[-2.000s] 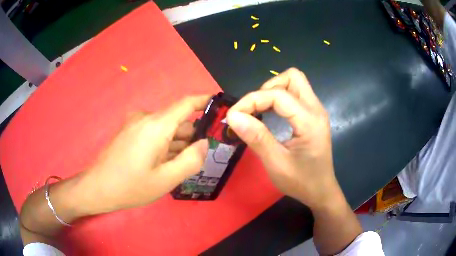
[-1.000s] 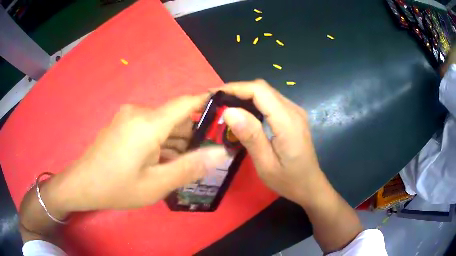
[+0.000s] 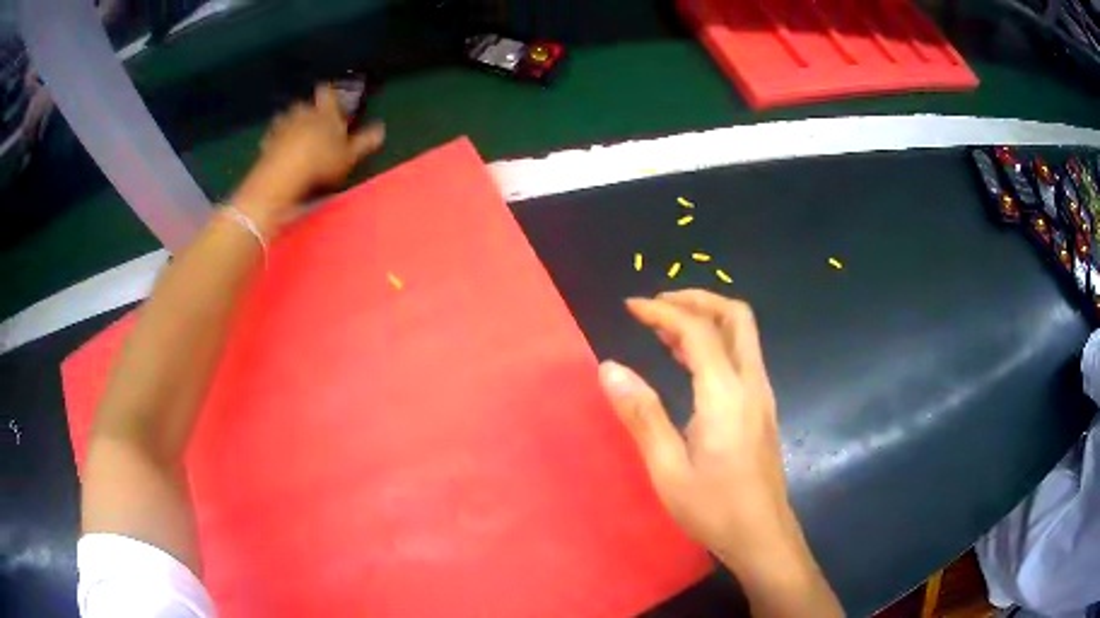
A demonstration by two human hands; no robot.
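My left hand (image 3: 311, 147) is stretched out over the green conveyor, blurred, at a phone unit (image 3: 349, 94) that is partly hidden by the fingers. The hand seems to touch or hold that unit; its grip is not clear. My right hand (image 3: 712, 423) is open and empty, thumb and fingers apart, over the right edge of the red mat (image 3: 410, 423) and the dark bench. A small yellow piece (image 3: 395, 281) lies on the mat. Several more yellow pieces (image 3: 701, 257) lie on the bench beyond my right hand.
Another phone unit (image 3: 516, 57) lies on the green conveyor (image 3: 603, 109). A red ribbed tray (image 3: 832, 48) is on the belt at the upper right. A white rail (image 3: 748, 145) edges the bench. A pale post (image 3: 115, 121) stands at left. Waiting phones (image 3: 1043, 211) and a person's sleeve (image 3: 1049, 483) are at right.
The phone is no longer between my hands over the mat. My left hand has moved forward to the conveyor. My right hand has let go and opened. The view has shifted, showing more belt.
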